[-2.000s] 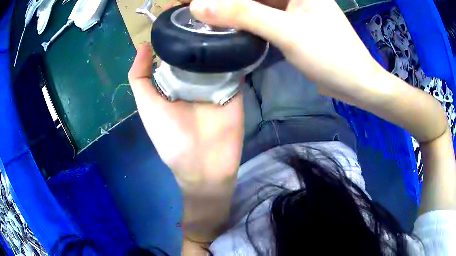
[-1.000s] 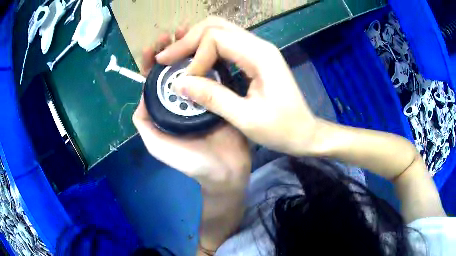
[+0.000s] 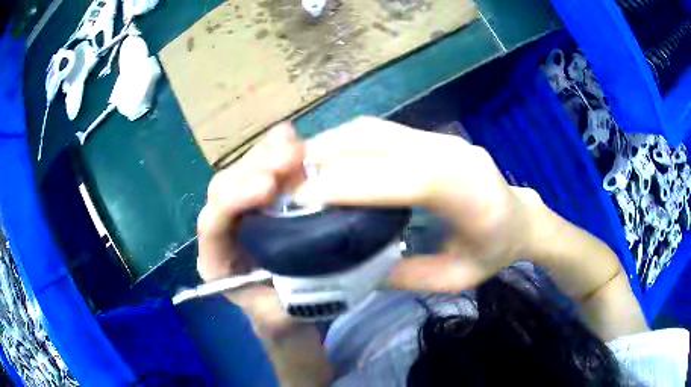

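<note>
A black wheel [image 3: 322, 240] sits against a white bracket [image 3: 322, 293], held over the lap in front of me. The bracket's thin white arm [image 3: 223, 285] points left, and a dark ribbed patch shows on its lower side. My left hand [image 3: 246, 204] grips the unit from the left, its fingers curled over the top edge. My right hand [image 3: 447, 200] grips it from the right, with fingers over the wheel and the thumb low near the bracket. The hands hide most of the hub. Both hands are slightly blurred.
A stained cardboard pad [image 3: 242, 83] lies on the green table [image 3: 144, 204], with a small white cup [image 3: 313, 7] on it. Loose white brackets [image 3: 136, 79] lie at the table's left. Blue bins [image 3: 648, 189] with white-and-black pieces stand right, another bin [image 3: 34, 295] left. Dark hair hangs below.
The wheel has tipped from face-up to edge-on and moved lower, and the bracket shows beneath it. The bracket's arm has swung down. The left fingers have come over the top. More cardboard shows.
</note>
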